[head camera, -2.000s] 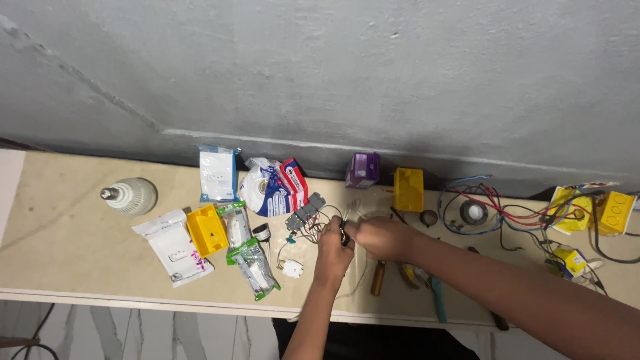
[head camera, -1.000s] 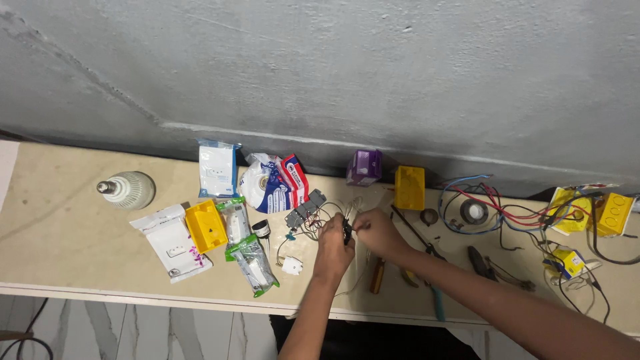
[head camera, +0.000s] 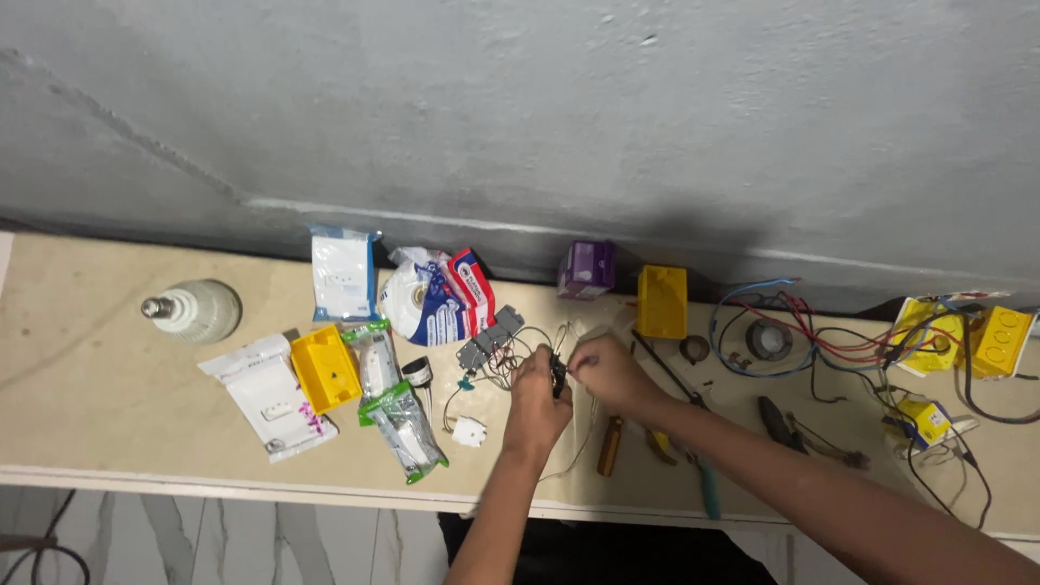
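My left hand point(head camera: 536, 398) grips a small black electrical part point(head camera: 558, 375) over the middle of the bench. Close on its right, my right hand point(head camera: 609, 370) has its fingers pinched at the part's side; what lies between them is too small to make out. Thin wires point(head camera: 508, 357) run around the left hand, beside grey terminal-like modules point(head camera: 491, 337). A white plug-like piece point(head camera: 469, 431) on a dark wire rests left of my left wrist. Below my right hand lies a screwdriver with an amber handle point(head camera: 609, 446).
Packaged fittings point(head camera: 344, 272), a yellow box point(head camera: 325, 370) and an LED bulb point(head camera: 195, 311) stand to the left. A purple box point(head camera: 586, 270) and another yellow box point(head camera: 662, 301) are by the wall. Pliers point(head camera: 708, 487), red and blue wires point(head camera: 800, 325) and yellow boxes point(head camera: 998, 343) are to the right.
Two seconds ago my right hand was against the left hand's fingers; it has since shifted slightly right. My left hand has kept its hold on the black part.
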